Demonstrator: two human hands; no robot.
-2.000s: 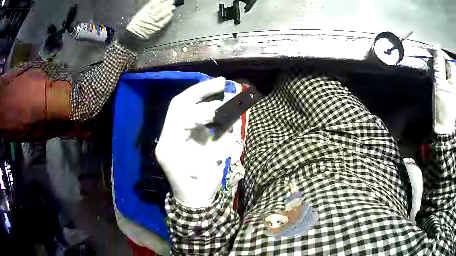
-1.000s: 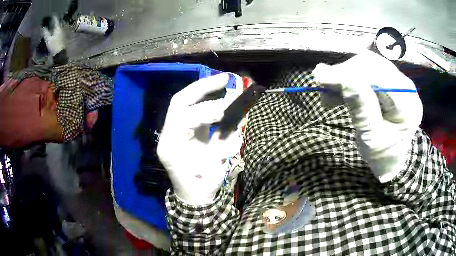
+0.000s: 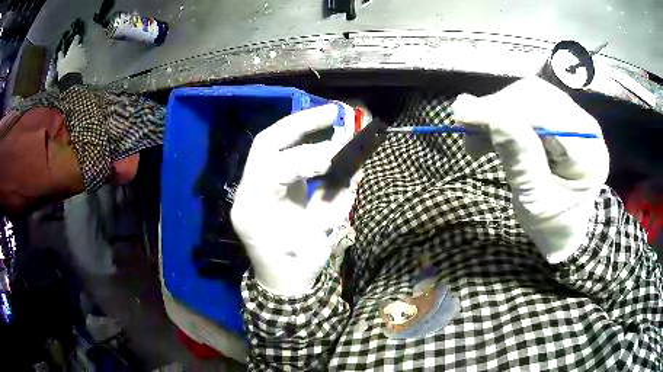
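Observation:
My left hand [image 3: 287, 196], in a white glove, holds a small black bracket [image 3: 353, 158] between thumb and fingers, tilted up to the right, over the lap beside the blue bin. My right hand [image 3: 541, 156], also white-gloved, holds a thin blue brush [image 3: 436, 129] level, its tip pointing left. The brush tip is at the upper right end of the bracket; whether it touches is too small to tell. The blue bin [image 3: 187, 211] stands left of my lap with dark parts inside, partly hidden by my left hand.
A round white-rimmed paint cup [image 3: 571, 65] with a stick sits at the edge of the grey worktable [image 3: 436, 54]. A black piece [image 3: 339, 7] is at the top. A printed can [image 3: 137, 29] lies at upper left, near another person in a checked sleeve [image 3: 87, 134].
My right hand has come in from the right edge with the brush, up to the bracket. The other person's gloved hand has moved left, away from the table's front. My left hand stays nearly still.

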